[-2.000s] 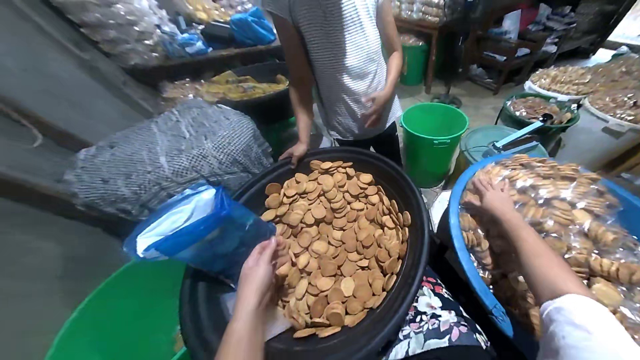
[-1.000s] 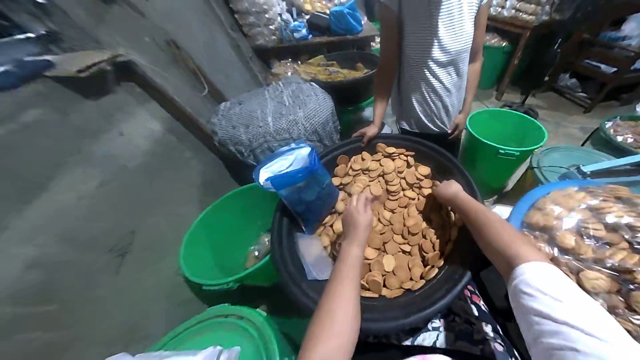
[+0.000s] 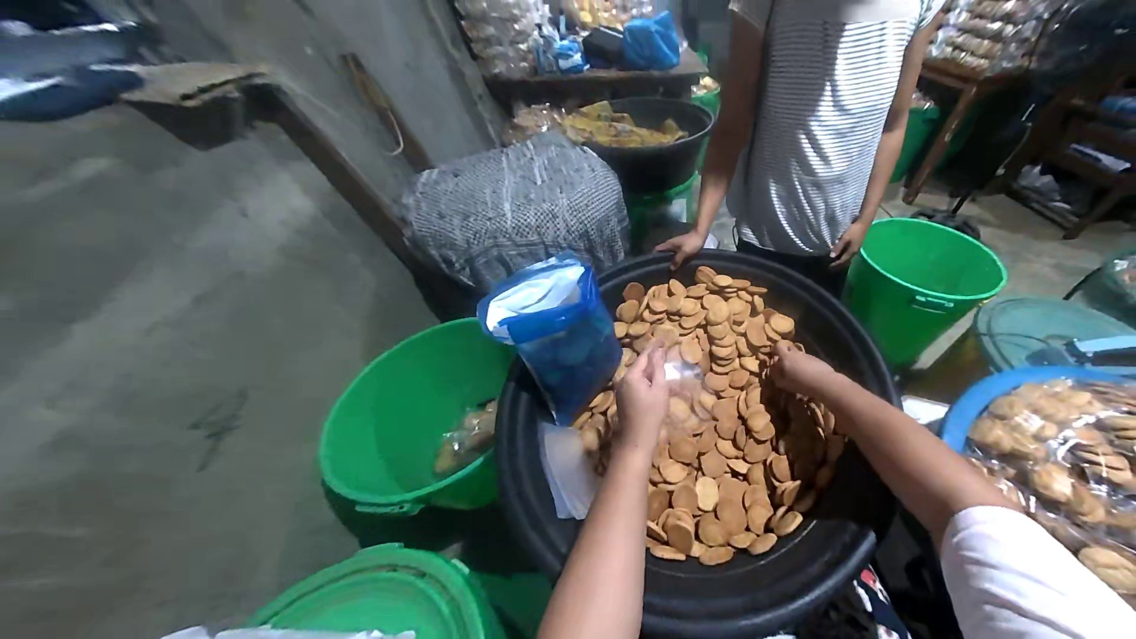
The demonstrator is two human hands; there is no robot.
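Observation:
Flat round biscuits [image 3: 728,417] fill a large black tub [image 3: 692,603]. Over the middle of them, my left hand [image 3: 641,395] holds a small clear plastic bag [image 3: 683,377] by its edge. My right hand [image 3: 799,368] is on the biscuits at the right side, its fingers bent among them; whether it grips any cannot be told. A blue plastic bag [image 3: 564,333] with white sheets inside leans on the tub's left wall. Below it lie flat clear plastic bags [image 3: 568,470].
Opposite, a person in a striped shirt [image 3: 821,124] rests a hand [image 3: 683,244] on the tub's rim. Green buckets stand left [image 3: 382,399] and right [image 3: 927,266] of the tub. A blue-rimmed tub [image 3: 963,404] of bagged biscuits is at the right; a green lid [image 3: 382,599] is at lower left.
My right hand has gone from the bagged biscuits in the blue-rimmed tub to the loose biscuits. A clear bag now shows at my left hand. The view has swung left.

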